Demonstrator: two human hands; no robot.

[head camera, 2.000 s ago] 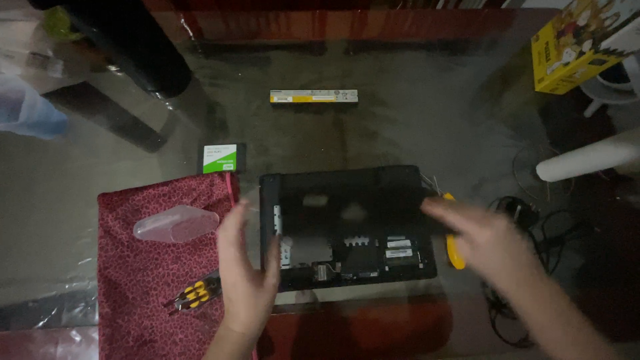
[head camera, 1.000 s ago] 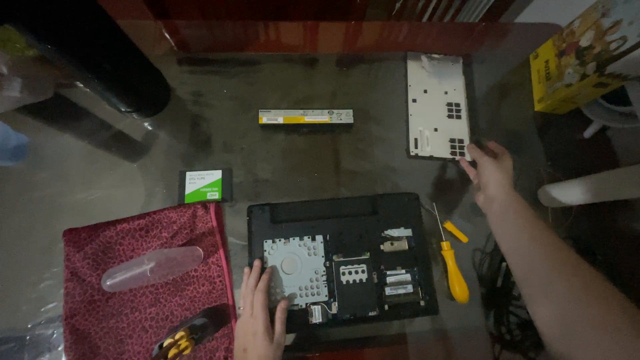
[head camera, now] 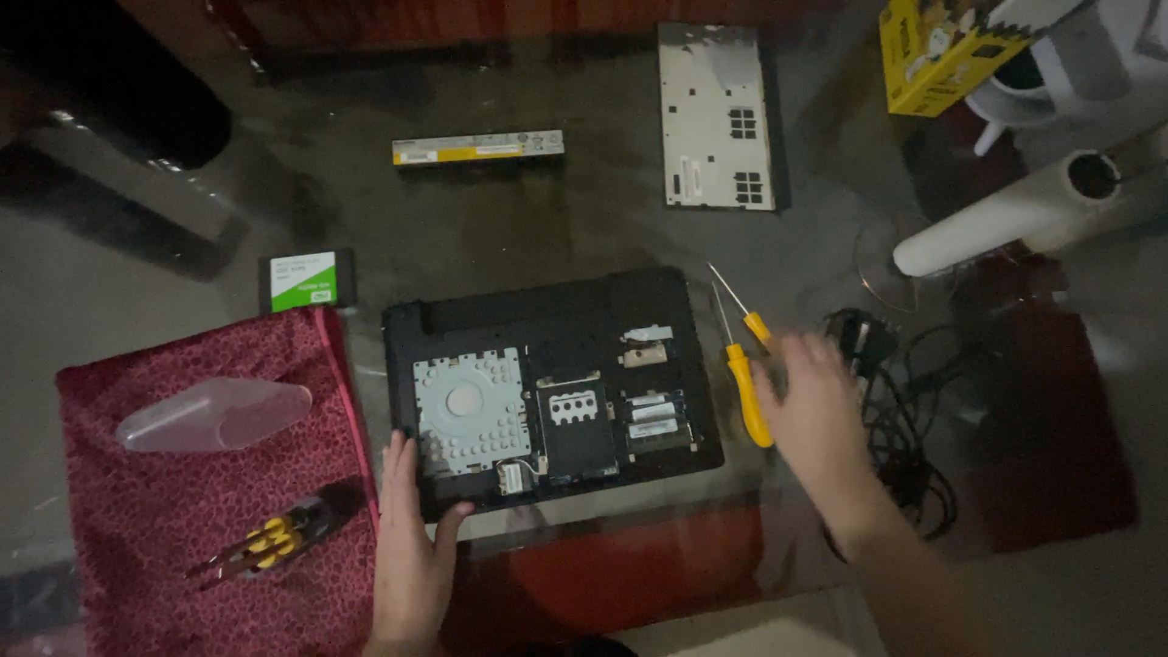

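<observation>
An upturned laptop base (head camera: 566, 319) lies on the glass tabletop with its bay uncovered, showing the optical drive (head camera: 464, 401), the drive caddy (head camera: 575, 424) and memory modules (head camera: 653, 420). My left hand (head camera: 415, 538) rests at its lower left corner, fingers along the side and thumb apart. Two yellow-handled screwdrivers (head camera: 750, 392) lie to the right of the laptop. Over the handle of the upper one is my right hand (head camera: 812, 411), slightly blurred; whether it grips that handle cannot be told. The bottom cover panel (head camera: 721, 119) lies farther back.
A laptop battery (head camera: 479, 148) and a solid-state drive (head camera: 303, 280) lie behind the laptop. On the left, a patterned red cloth (head camera: 182, 511) bears a clear plastic piece (head camera: 219, 415) and pliers (head camera: 274, 540). Black cables (head camera: 903, 438), a white tube (head camera: 1004, 214) and a yellow box (head camera: 940, 55) are at right.
The cover, over the laptop two seconds ago, was at the back right with my right hand on it one second ago. My right hand has since left it and come down to the screwdrivers.
</observation>
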